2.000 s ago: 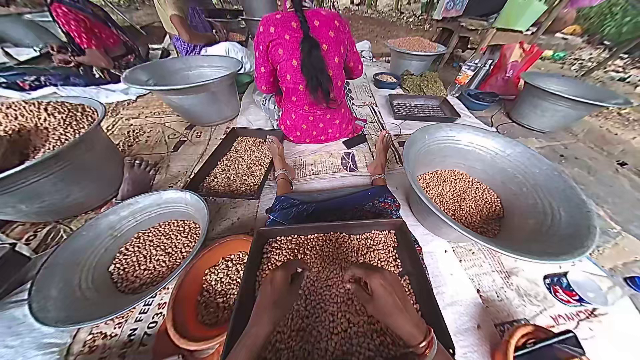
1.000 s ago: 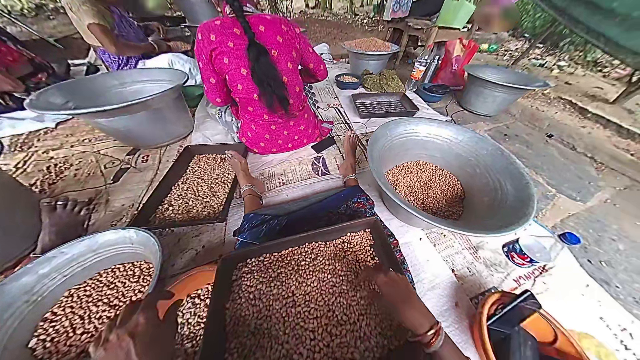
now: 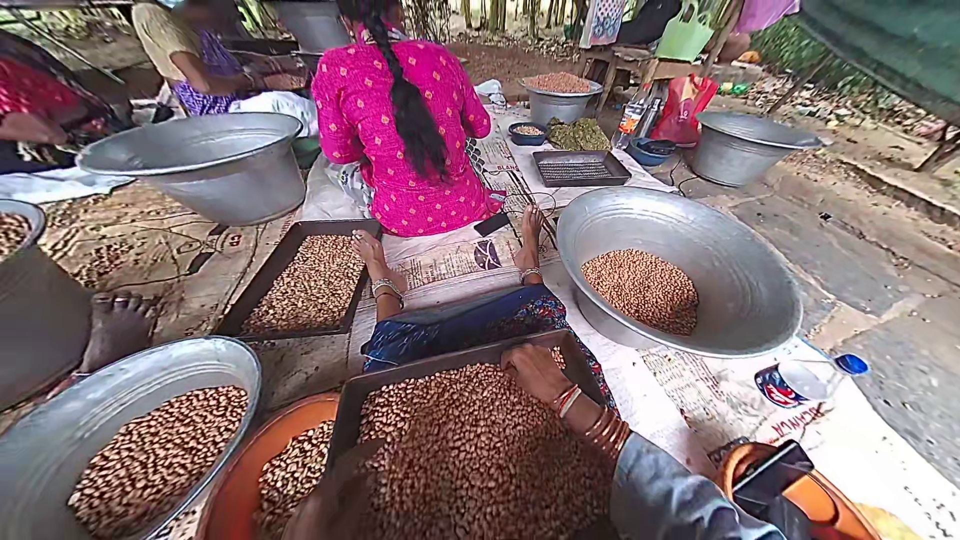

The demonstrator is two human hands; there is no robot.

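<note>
A dark rectangular tray [image 3: 450, 358] full of brown nuts or seeds [image 3: 480, 442] rests at my lap. My right hand [image 3: 534, 373], with bangles at the wrist, touches the pieces near the tray's far right corner; its fingers are bent down, and whether they pinch a piece is hidden. Over the tray's near left edge, my left hand [image 3: 337, 487] is dark and blurred, so its fingers cannot be made out. An orange bowl [image 3: 300, 412] holding paler pieces stands against the tray's left side. Further left is a metal basin [image 3: 247, 375] with more pieces.
A large metal basin [image 3: 750, 300] with pieces stands at right, a second dark tray [image 3: 262, 289] beyond my left foot's side. A person in pink [image 3: 420, 135] sits ahead. An orange container [image 3: 832, 502] with a phone-like object is at lower right. Other people sit at upper left.
My right hand has moved to the tray's far right part. My left hand was over the tray, then near the orange bowl and left basin, and is now at the tray's near left edge.
</note>
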